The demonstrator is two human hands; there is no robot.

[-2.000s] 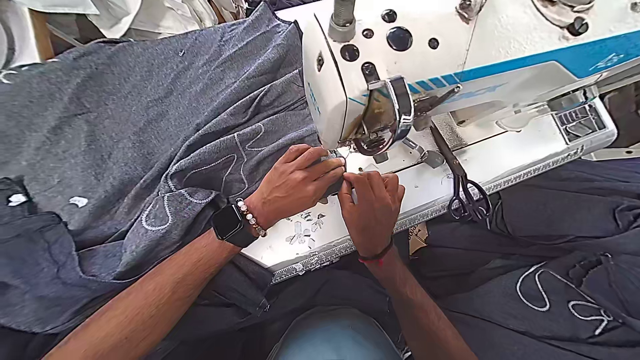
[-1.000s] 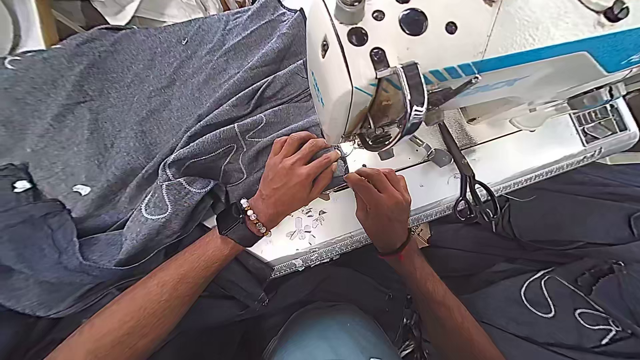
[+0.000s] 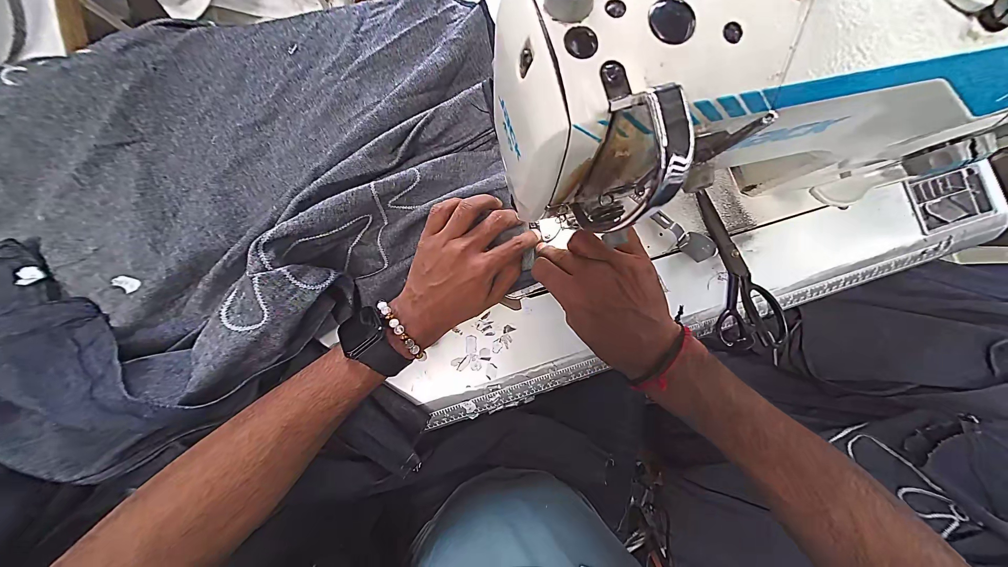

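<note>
A dark grey knit garment (image 3: 197, 150) with curly white stitched lines spreads over the left side and runs to the needle area of a white and blue industrial sewing machine (image 3: 543, 134). My left hand (image 3: 472, 268) lies palm down at the garment's edge, its fingers on the cloth just left of the presser foot. Close beside it, my right hand (image 3: 602, 291) has its fingers bent at the front of the needle area, the fingertips nearly meeting the left ones. Whether the right fingers grip the cloth is hidden.
Black-handled scissors (image 3: 740, 291) lie on the machine bed right of my right hand. Small scraps (image 3: 476, 350) lie near the bed's front edge, which carries a measuring tape (image 3: 512, 394). More dark fabric (image 3: 890, 339) with white stitching lies at the right. A compartment tray (image 3: 949, 197) is set at the bed's right.
My right hand has moved up towards the needle area since one second ago, and its fingers are now closer to the machine's front. My left hand stays on the cloth.
</note>
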